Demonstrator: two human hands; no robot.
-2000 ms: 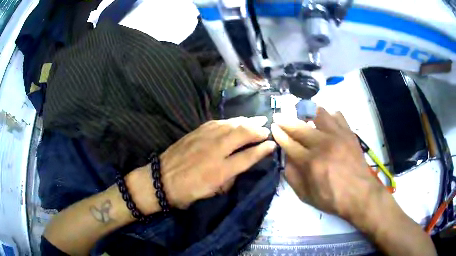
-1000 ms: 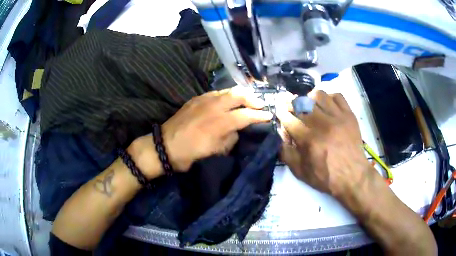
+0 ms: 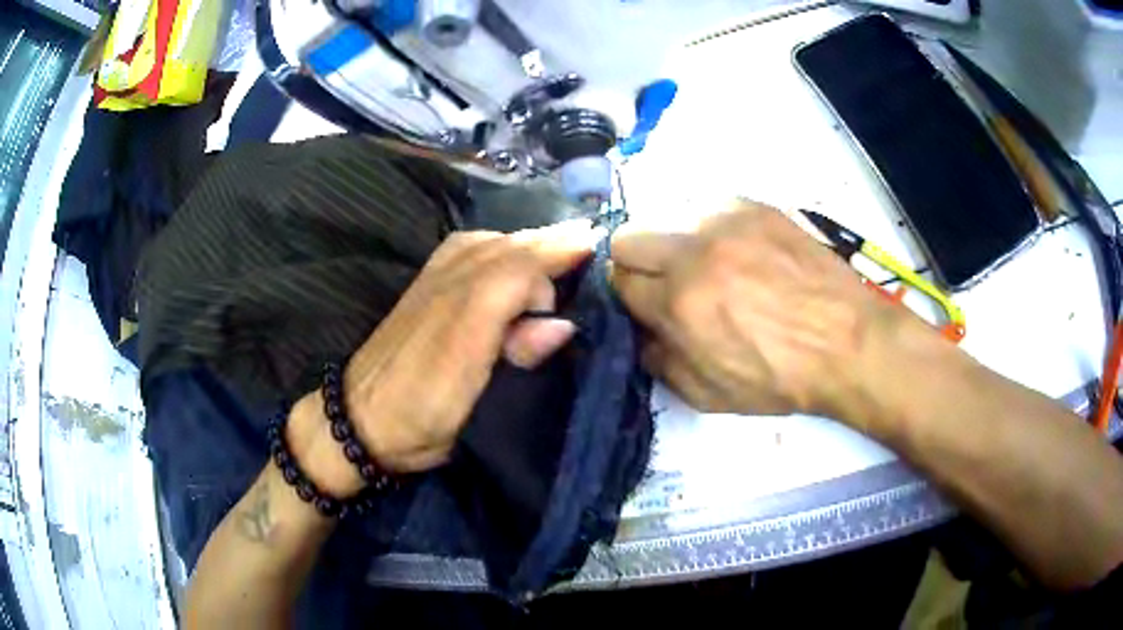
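Note:
A dark navy denim garment (image 3: pixel 579 431) hangs in a strip from the needle area toward the near table edge, its right rim frayed. Its dark brown striped lining (image 3: pixel 271 234) is bunched at the left. My left hand (image 3: pixel 462 326), with two beaded bands at the wrist, pinches the cloth left of the seam. My right hand (image 3: pixel 739 308) grips the seam edge from the right. The fingertips of both hands nearly meet just below the presser foot area (image 3: pixel 606 219) of the sewing machine (image 3: pixel 370 74). The needle tip cannot be made out.
Snips with a yellow and orange handle (image 3: pixel 905 277) lie right of my right hand, below a black smartphone (image 3: pixel 924 148). A measuring strip (image 3: pixel 764 535) follows the near table edge. A yellow-and-red packet (image 3: pixel 158 49) is upper left. A blue piece (image 3: pixel 649 108) is behind the needle area.
The view has turned and shifted, so the machine head sits further left and the phone shows fully. Both hands stay on the cloth by the needle; my left thumb and fingers are now more bunched.

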